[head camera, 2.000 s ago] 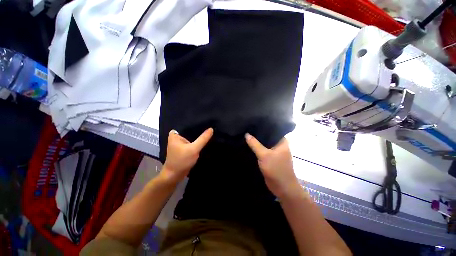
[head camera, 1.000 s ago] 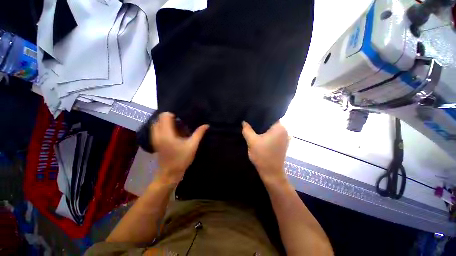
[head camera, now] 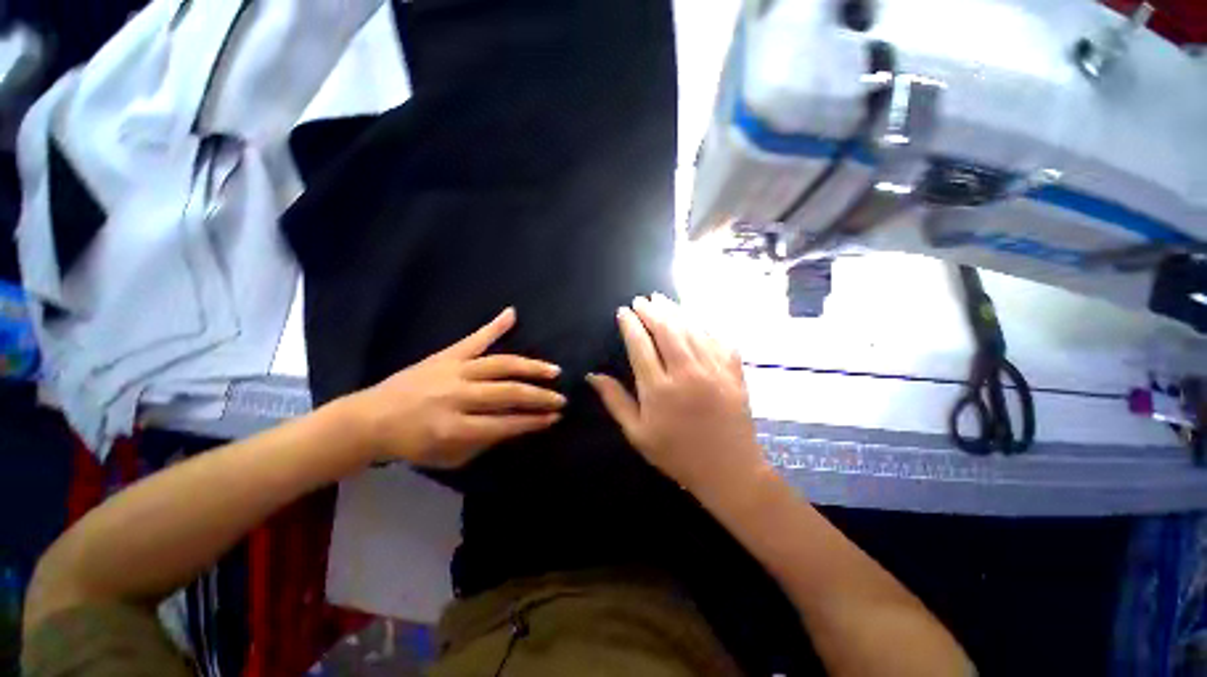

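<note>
A large black garment panel (head camera: 490, 225) lies on the white table and hangs over its front edge towards my lap. My left hand (head camera: 457, 403) rests on the panel near the table edge, fingers spread and pointing right. My right hand (head camera: 682, 384) lies on the panel's right side, palm down, fingers pointing up and left. Both hands lie flat on the cloth and grip nothing that I can see. The sewing machine head (head camera: 821, 146) stands to the right, its needle area beside the panel's right edge.
Stacked pale cut panels (head camera: 159, 251) lie at the left. Black-handled scissors (head camera: 990, 390) lie right of the needle area. A thin dark line crosses the table to a small purple item (head camera: 1140, 399). The grey ruler edge (head camera: 874, 456) runs along the front. Red basket parts show below left.
My hands have gone from pinching the cloth at the table edge to lying flat on it. The view has shifted, so the machine appears further left.
</note>
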